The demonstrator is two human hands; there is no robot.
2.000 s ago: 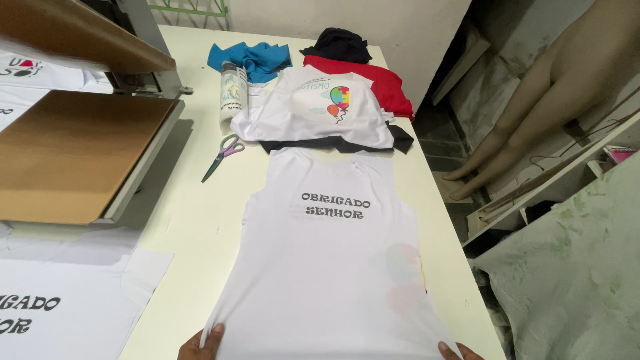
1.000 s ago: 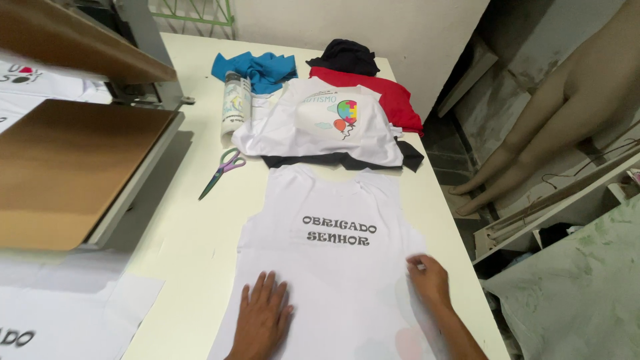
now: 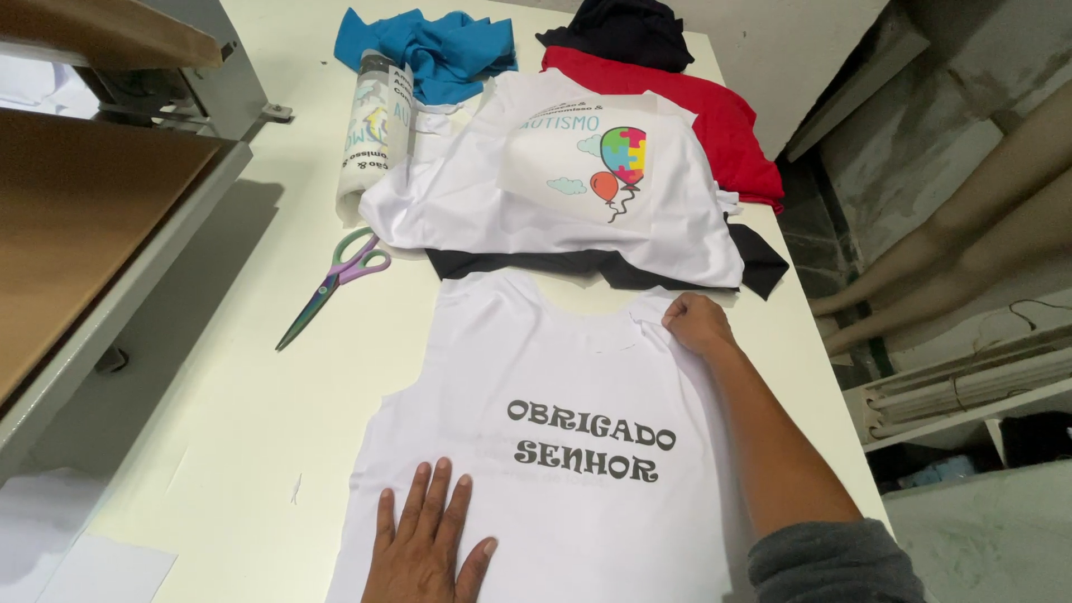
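A white sleeveless fabric piece with dark printed lettering point(image 3: 569, 368) lies spread on the cream table, its neckline away from me. My left hand point(image 3: 427, 536) rests flat on its lower left, fingers spread. My right hand point(image 3: 697, 322) pinches the fabric at the upper right shoulder. Beyond the neckline lies a white shirt point(image 3: 452, 205) bearing a sheet printed with balloons point(image 3: 578, 163), over black fabric point(image 3: 762, 260). Scissors with purple and green handles point(image 3: 335, 280) lie to the left, beside a roll of printed film point(image 3: 368, 138).
A heat press with a brown platen cover point(image 3: 92, 218) stands at the left. Blue point(image 3: 435, 50), red point(image 3: 720, 126) and black cloth point(image 3: 620, 33) lie at the table's far end. Mannequin legs point(image 3: 946, 226) and a low shelf point(image 3: 963, 402) are beyond the right edge.
Both hands have left the fabric's bottom corners. My left hand came onto its left part; my right hand moved up the right side to the shoulder and took hold. The view has moved closer.
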